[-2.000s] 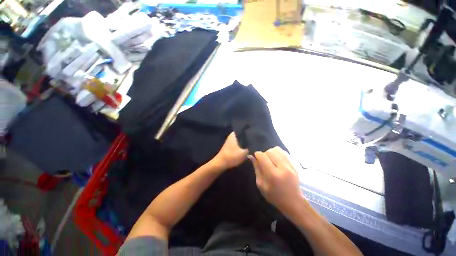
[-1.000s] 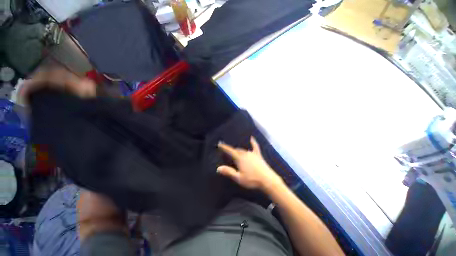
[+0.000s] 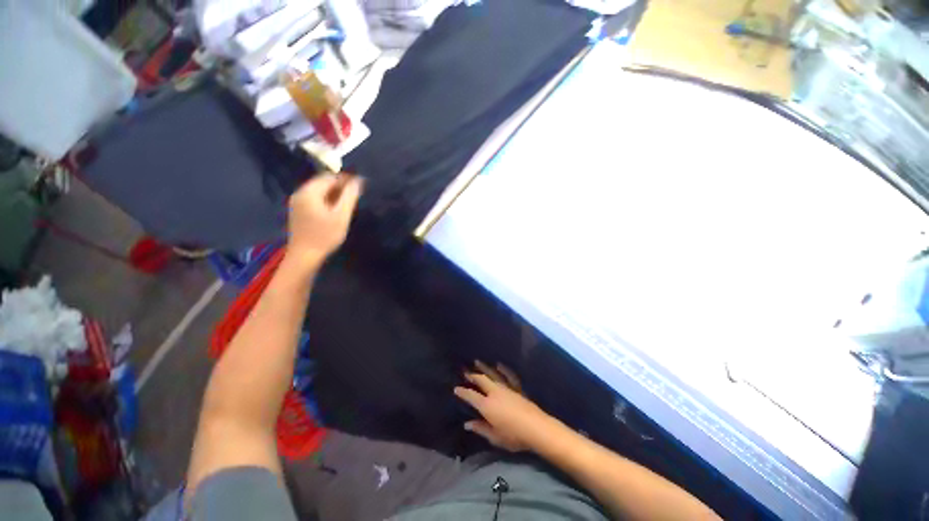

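The black garment panel [image 3: 387, 356] hangs below the table's front edge, over a red crate and towards my lap. My left hand [image 3: 326, 214] is raised at the left end of the table, its fingers curled beside black cloth. Whether it pinches any cloth is unclear. My right hand [image 3: 501, 409] lies on the black panel with its fingers spread, holding nothing. More black cloth [image 3: 469, 92] lies stacked along the table's left edge.
White table [image 3: 652, 234] with a ruler strip along its front edge. Sewing machine parts [image 3: 884, 361] and a black piece [image 3: 898, 448] at the right. White bundles [image 3: 295, 41] and a red-topped item [image 3: 328, 117] at upper left. Red crate [image 3: 242, 310] below.
The panel has left the tabletop and swung left, and now hangs down. My left hand has moved up from the far left. My right hand has let go of the cloth and rests lower on it.
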